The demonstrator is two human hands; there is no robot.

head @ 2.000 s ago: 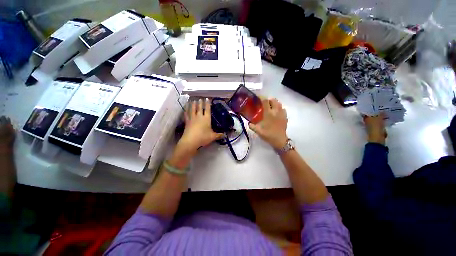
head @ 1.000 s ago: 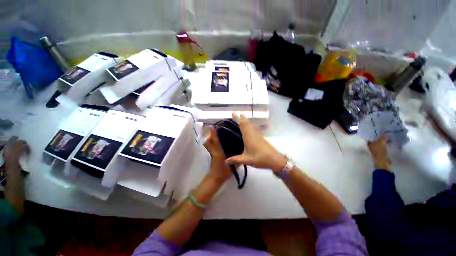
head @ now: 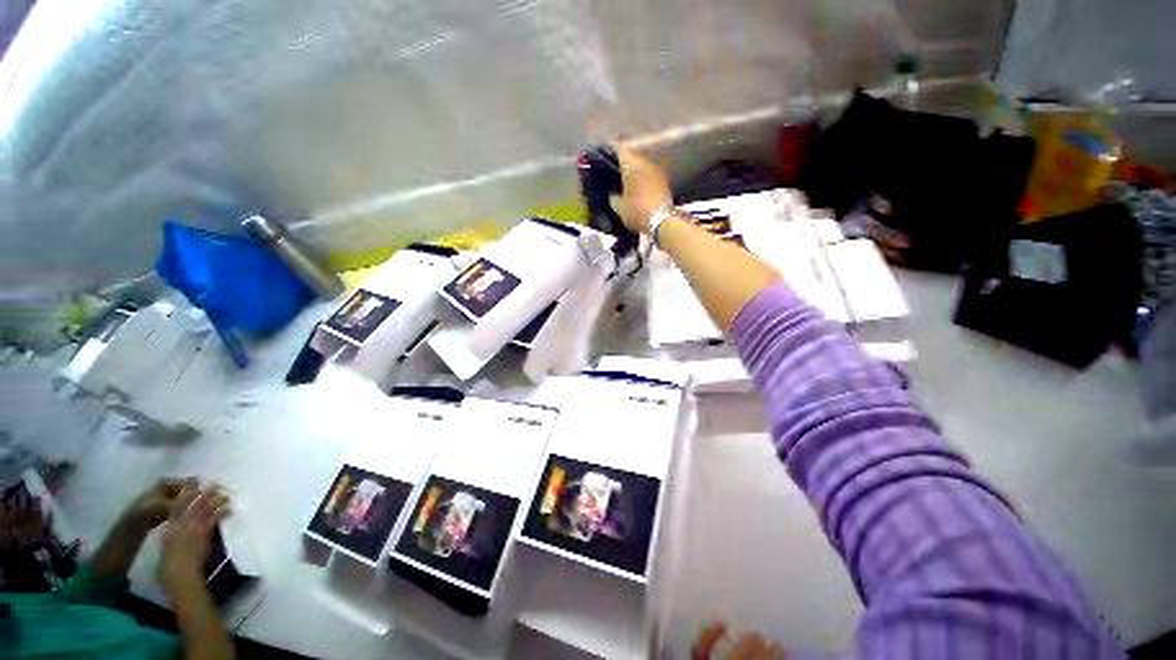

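Note:
My right hand [head: 641, 191] is raised at the back, above the rear row of cartons. It grips a dark bundled item [head: 601, 191], with what looks like a thin cord hanging below it. My left hand [head: 738, 642] shows only as fingertips cut off by the bottom edge; its grip is hidden. Open white cartons with dark picture panels lean in a front row [head: 601, 419] and a rear row [head: 531, 252]. Their flaps hang down.
Flat cartons [head: 880, 277] are stacked behind my right forearm. Black bags or cloths [head: 1064, 297] and a yellow-orange bottle or container [head: 1073, 157] are at back right. A blue bag [head: 239, 281] and metallic cylinder [head: 290, 255] are at back left. A neighbour's hands [head: 187, 522] work at left.
The view has swung left. My right hand has moved from in front of the flat cartons up to the rear row with the dark item. My left hand has let go and dropped to the bottom edge.

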